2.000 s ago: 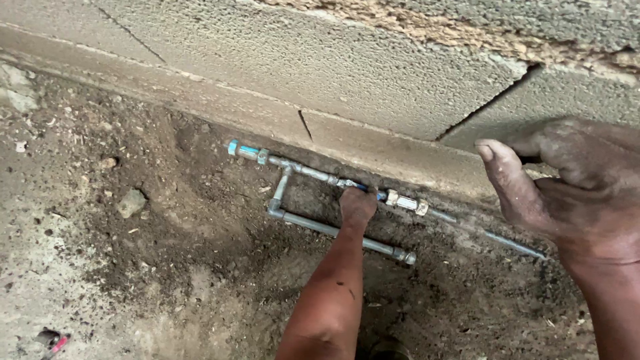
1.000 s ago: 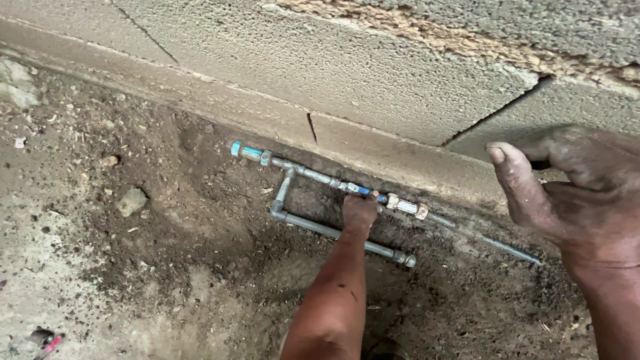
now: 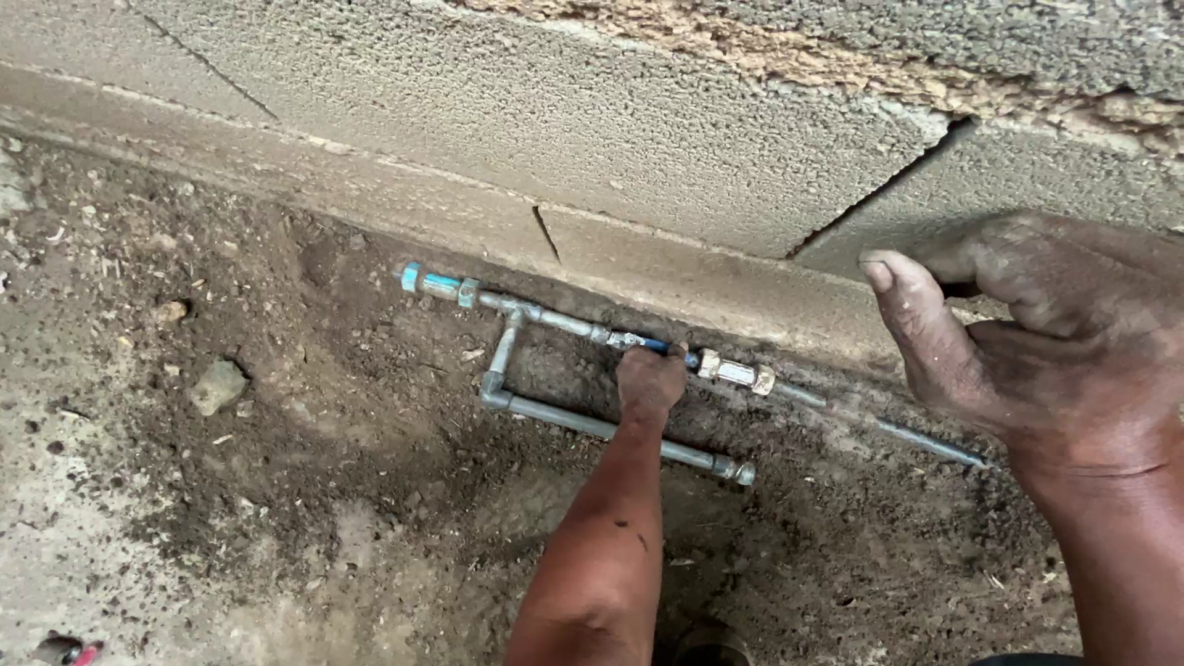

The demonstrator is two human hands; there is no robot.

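My left hand (image 3: 652,375) grips the blue-handled valve (image 3: 655,344) in a gray plastic pipe line laid along the foot of the wall. To its right sits a union fitting (image 3: 737,373) with whitish nuts, and a thin pipe (image 3: 930,444) runs on from there. Left of the hand are a tee (image 3: 520,307) and a blue-green union fitting (image 3: 439,284). From the tee a branch drops to an elbow (image 3: 495,390) and a parallel lower pipe (image 3: 564,413). My right hand (image 3: 1045,324) is raised before the wall, thumb apart from the bent fingers; whether it touches the wall cannot be told.
A concrete block wall (image 3: 555,120) with cracked joints rises behind the pipes, above a ledge (image 3: 370,190). Loose soil (image 3: 370,444) lies around them. A stone (image 3: 220,387) rests on the soil to the left, and a small red item (image 3: 88,653) is at the lower left corner.
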